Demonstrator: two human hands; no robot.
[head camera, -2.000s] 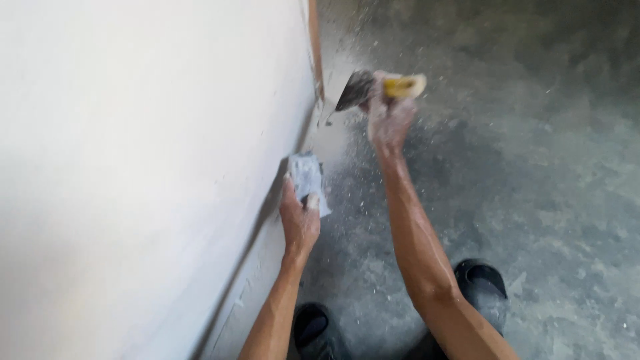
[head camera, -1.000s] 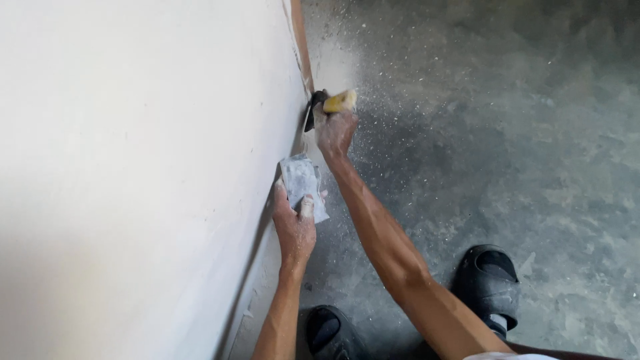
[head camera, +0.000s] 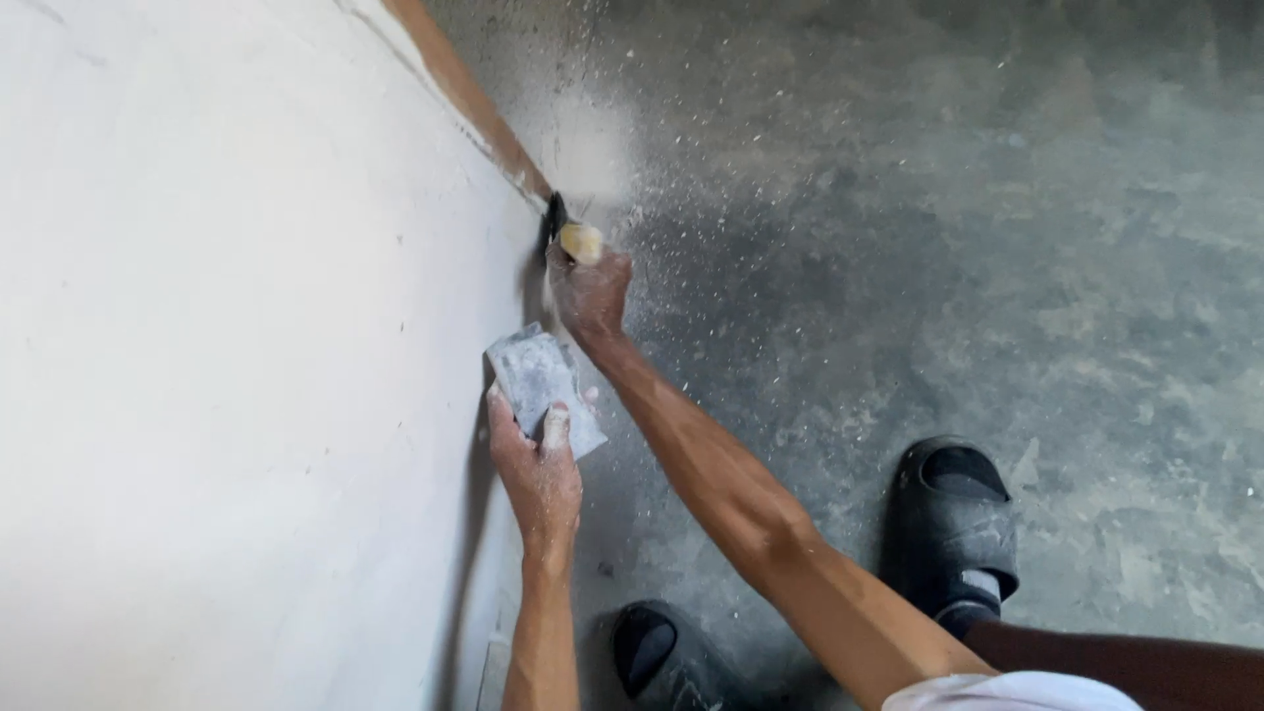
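My right hand grips a putty knife by its yellowish handle. The dark blade, seen nearly edge-on, is at the base of the white wall, where a brown strip along the wall's foot ends from this view. Nearer my body, my left hand holds a flat, grey-white, dust-coated piece, thumb on top and fingers beneath; its exact kind I cannot tell. White dust covers parts of both hands.
The grey concrete floor is speckled with white dust and crumbs, with a pale patch near the blade. My feet in black slip-on shoes stand on it at the lower right and bottom middle. The wall bounds the left side.
Two seconds ago the putty knife's blade was raised and showed its flat face; my right hand has since brought it against the wall's base. The left hand keeps its hold on the flat piece.
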